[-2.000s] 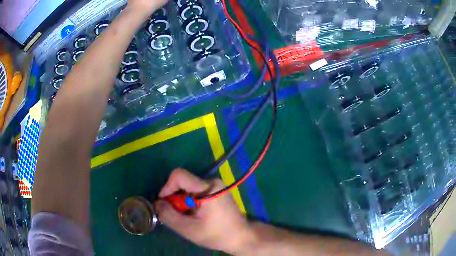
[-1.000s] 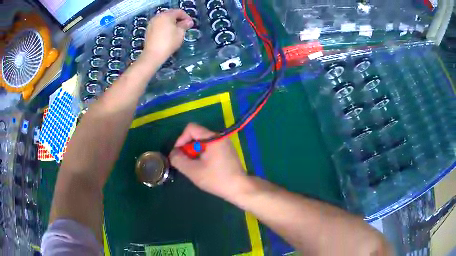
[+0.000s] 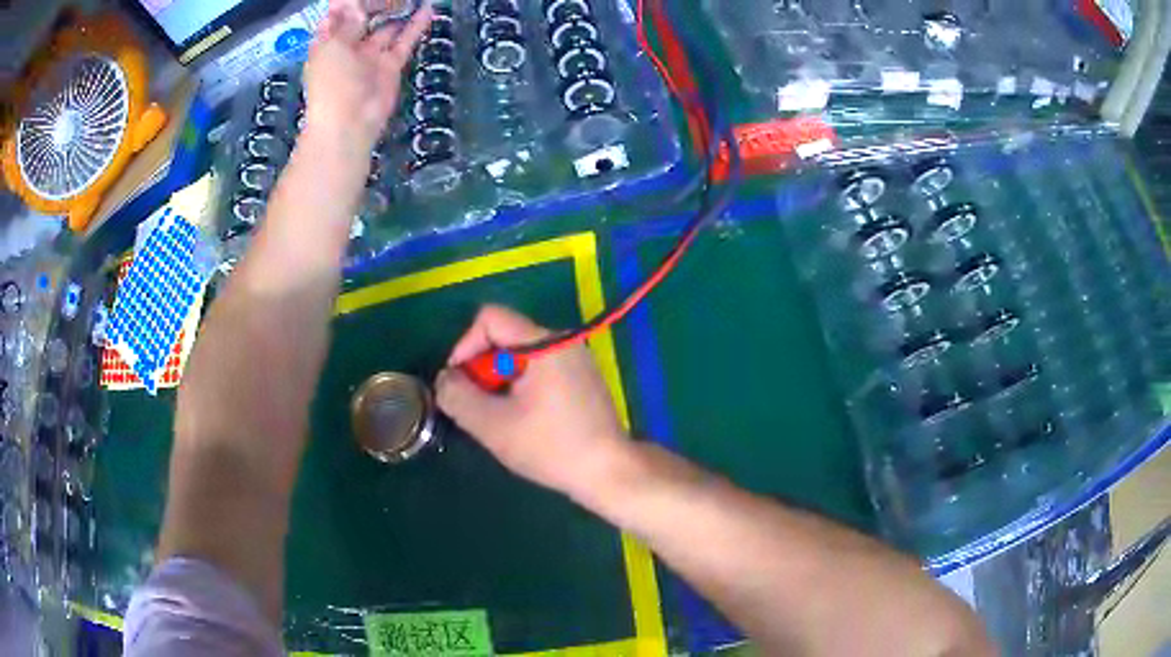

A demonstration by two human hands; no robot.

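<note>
My right hand point(image 3: 533, 404) grips the red test probe point(image 3: 494, 368), its tip side close to the right edge of the round contact base point(image 3: 393, 417). The contact base lies on the dark green mat with no part visible on it. My left hand point(image 3: 353, 64) is over the back-left blister tray point(image 3: 514, 193), near the top edge of the picture. Its fingers look spread, with a ring-like part at them; whether they hold it is unclear. Round black parts with silver rings point(image 3: 588, 96) sit in rows in this tray.
A partly filled blister tray point(image 3: 822, 321) lies at right, another at far left point(image 3: 39, 449). Red and dark leads point(image 3: 668, 263) run back from the probe. Yellow tape point(image 3: 475, 272) and a green label point(image 3: 430, 633) mark the mat. Dot sheets point(image 3: 157, 302) and an orange fan point(image 3: 84, 122) are at left.
My left hand has moved up and left over the back tray, and its fingers have spread. My right hand still holds the probe beside the contact base. The camera view has shifted.
</note>
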